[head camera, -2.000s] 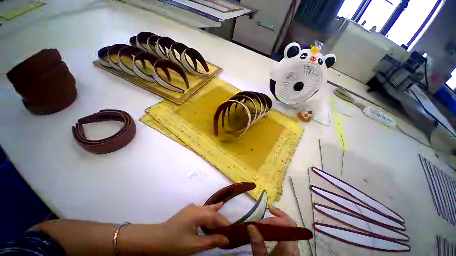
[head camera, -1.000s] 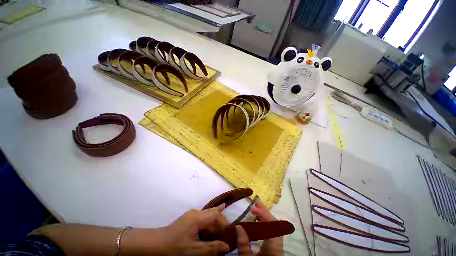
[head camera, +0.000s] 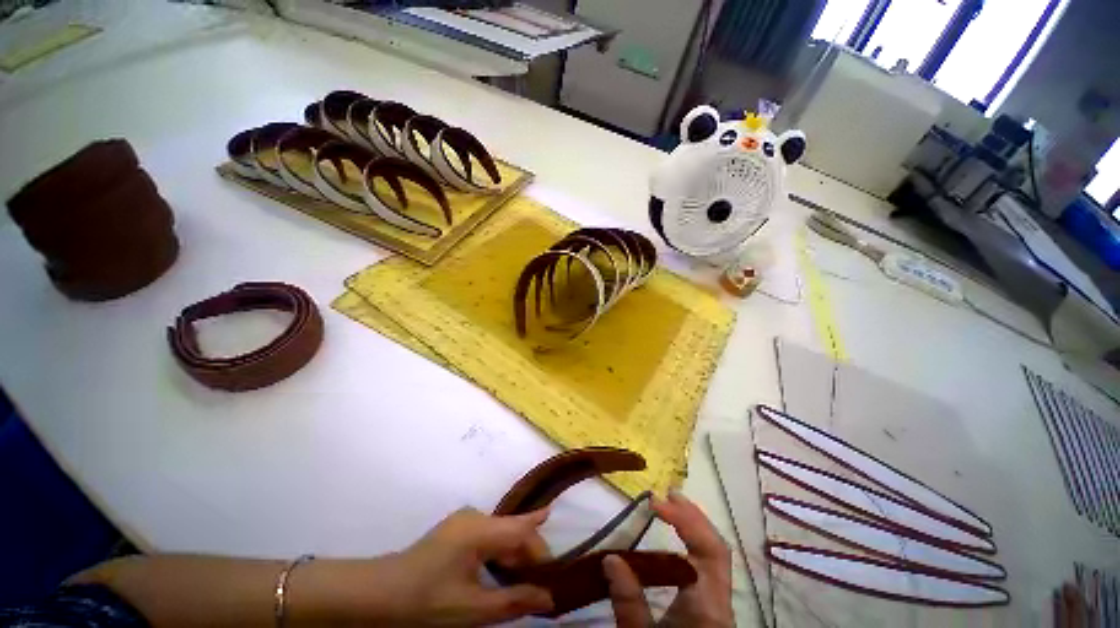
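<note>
A brown headband (head camera: 571, 472) lies curved at the bottom centre, its upper arm free of the hands. A brown cover strip (head camera: 651, 569) runs along its near side, and a pale inner face (head camera: 620, 528) shows between the two arms. My left hand (head camera: 485, 562) pinches the bend at the left with thumb and fingers. My right hand (head camera: 682, 570) holds the near arm and strip near the tip, thumb on the strip. The part of the band under my fingers is hidden.
Yellow boards (head camera: 491, 380) carry standing headband bases (head camera: 590, 276). More bases stand on a board behind. Nested brown headbands (head camera: 252, 356) and a tall brown pile (head camera: 98, 221) are at left. White pointed ovals (head camera: 878, 577) lie at right. A panda fan (head camera: 725, 196) stands behind.
The strip's tip has drawn in to the left, nearer my right hand. My right fingers have spread more around the pale arm's tip. The whole view has shifted slightly.
</note>
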